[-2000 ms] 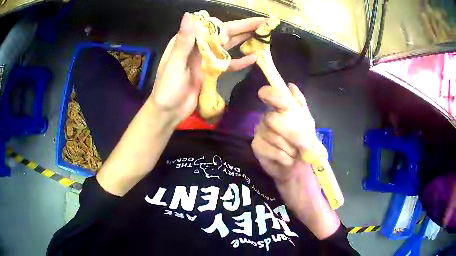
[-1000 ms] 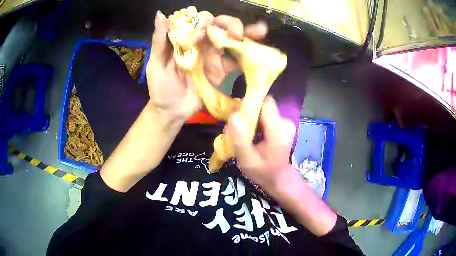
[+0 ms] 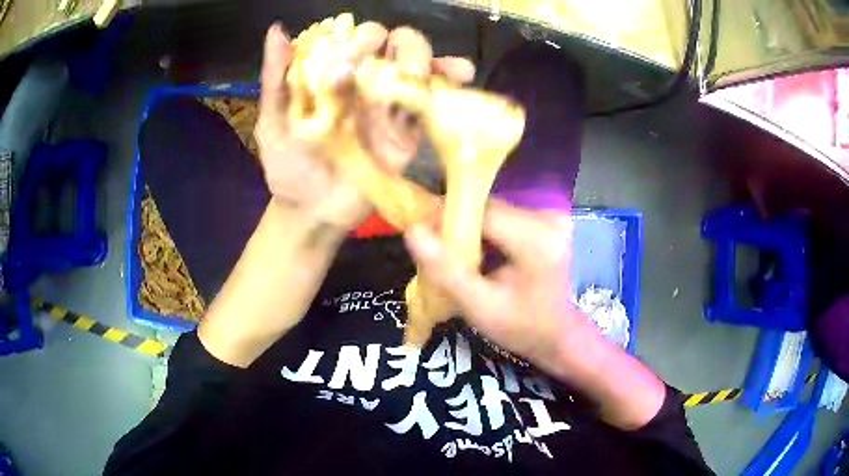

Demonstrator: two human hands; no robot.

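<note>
My left hand holds one cream-tan moulded leg; its foot end lies at the top in my palm and fingers, and its shaft slants down to the right. My right hand grips a second tan leg by its shaft. That leg's wide end is at the top, close to the fingers of my left hand, and its narrow peg end points down over my shirt. The two pieces overlap in view; whether they touch is hidden by blur.
A blue bin of brown-tan parts is at left, partly under my leg. A blue bin with white scraps is at right. Blue stools flank both sides. The bench edge crosses the top.
The leg in my right hand has turned over, from peg end down by my wrist to wide end up beside my left hand. My left hand has shifted left and tilted its piece.
</note>
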